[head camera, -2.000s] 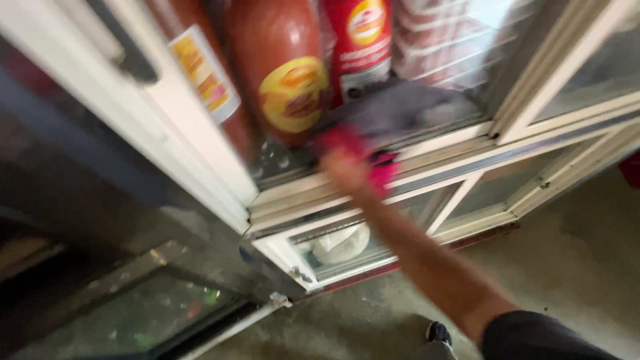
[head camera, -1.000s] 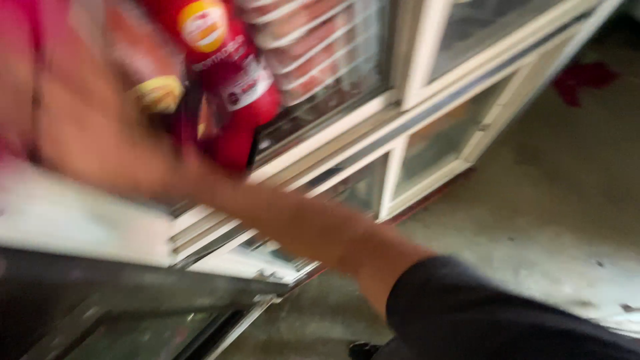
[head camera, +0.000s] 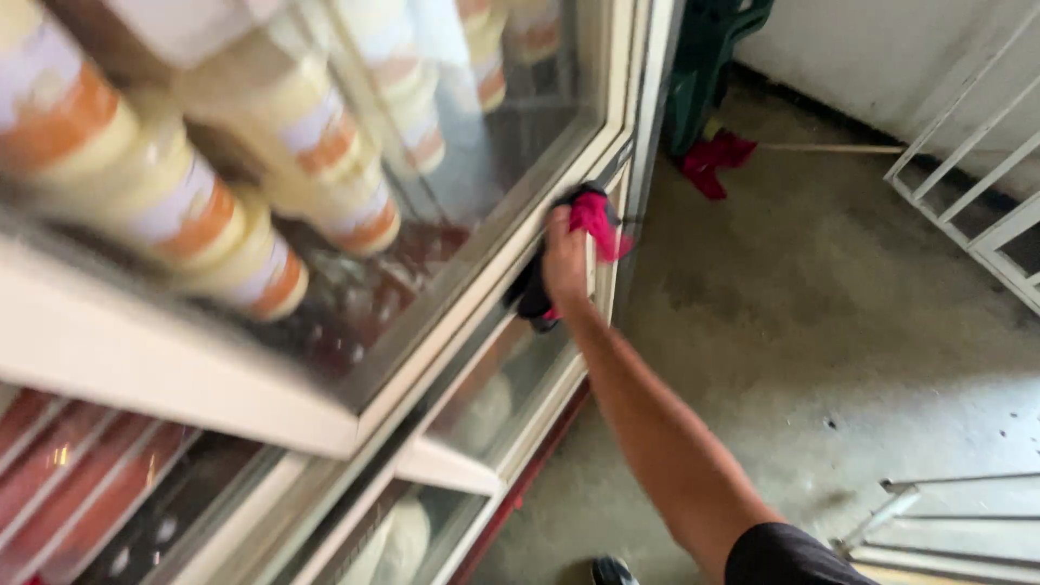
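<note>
My right hand (head camera: 565, 260) reaches in from the lower right, below a black sleeve. It grips a bunched black and pink cloth (head camera: 597, 219) and presses it on the cream frame (head camera: 487, 272) of a glass-fronted display cabinet, near its far corner. Black folds of the cloth hang beside and below the fingers. Behind the upper glass stand rows of pale tubs (head camera: 357, 207) with orange and white labels, blurred. Packs of red goods (head camera: 89, 463) show at the lower left. My left hand is out of view.
Lower glass panes (head camera: 487, 406) with pale round items behind run along the cabinet's base. A second pink cloth (head camera: 717, 158) lies on the concrete floor by a dark green plastic item (head camera: 703, 73). White metal racks (head camera: 967, 195) stand at the right. My shoe (head camera: 611, 571) is at the bottom.
The view has swung far along the cabinet, from red bottles to pale tubs. My right hand with the cloth has moved to the cabinet's far end.
</note>
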